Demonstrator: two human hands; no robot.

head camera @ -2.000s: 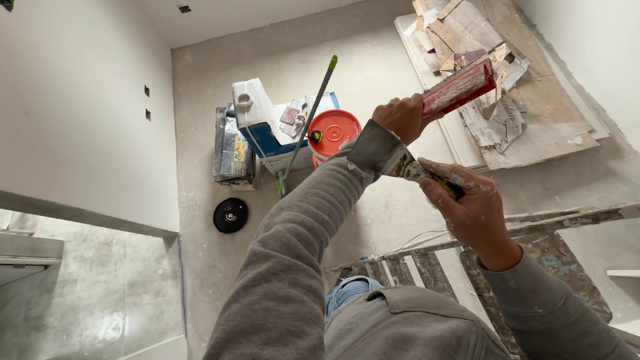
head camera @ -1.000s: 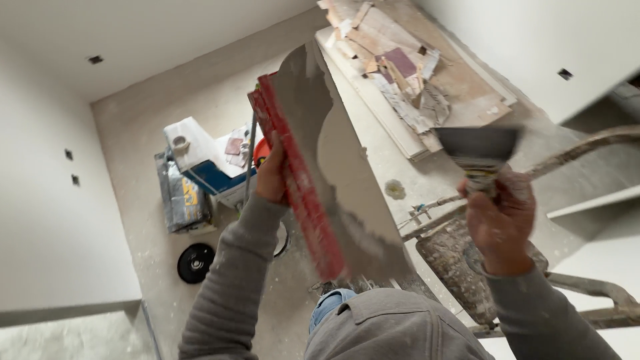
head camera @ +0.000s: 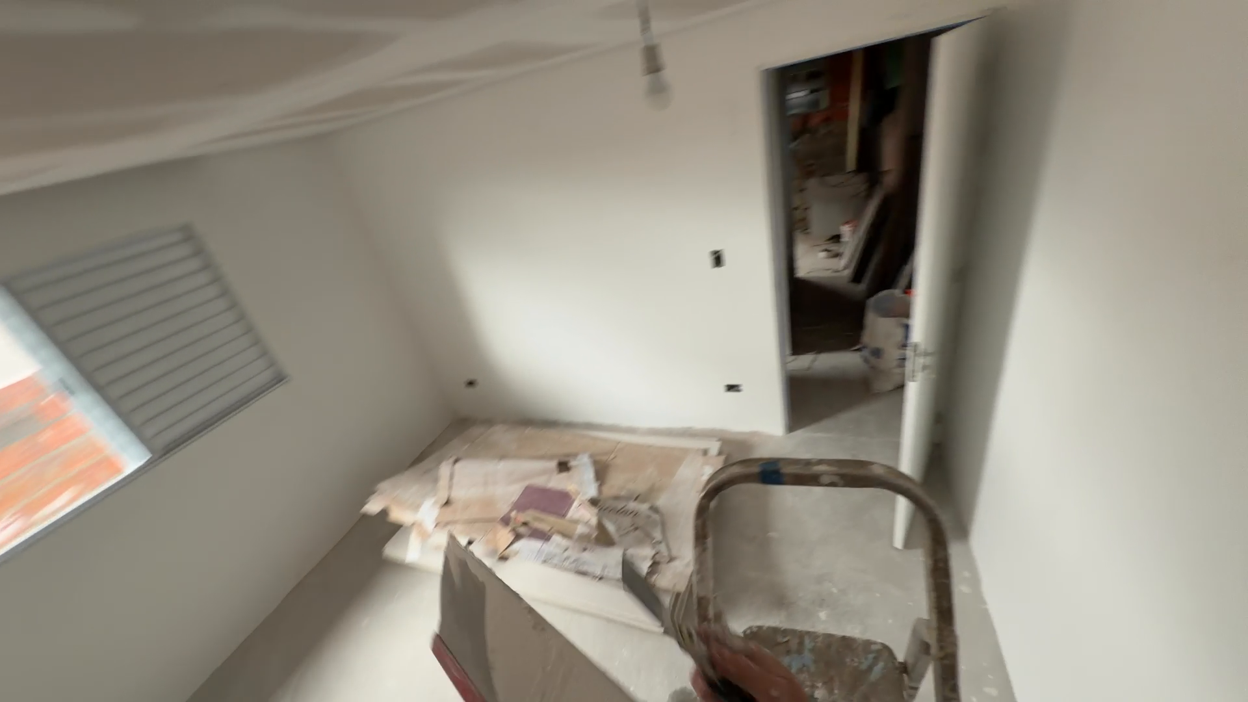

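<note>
At the bottom edge of the head view, my right hand grips a putty knife, its wide metal blade pointing up and left. To its left a wide flat blade with a red edge rises into view, smeared with grey compound on its left part. The hand that holds this wide tool is out of view below. The two tools are close together; the view is somewhat blurred.
A stepladder's metal top rail and stained step stand at the lower right. Board scraps lie on the floor by the far wall. An open door, a louvred window and a hanging bulb are around.
The view has swung up from the floor to the far wall and doorway. My left hand, seen earlier on the red-edged tool, has left the view. The putty knife remains in my right hand.
</note>
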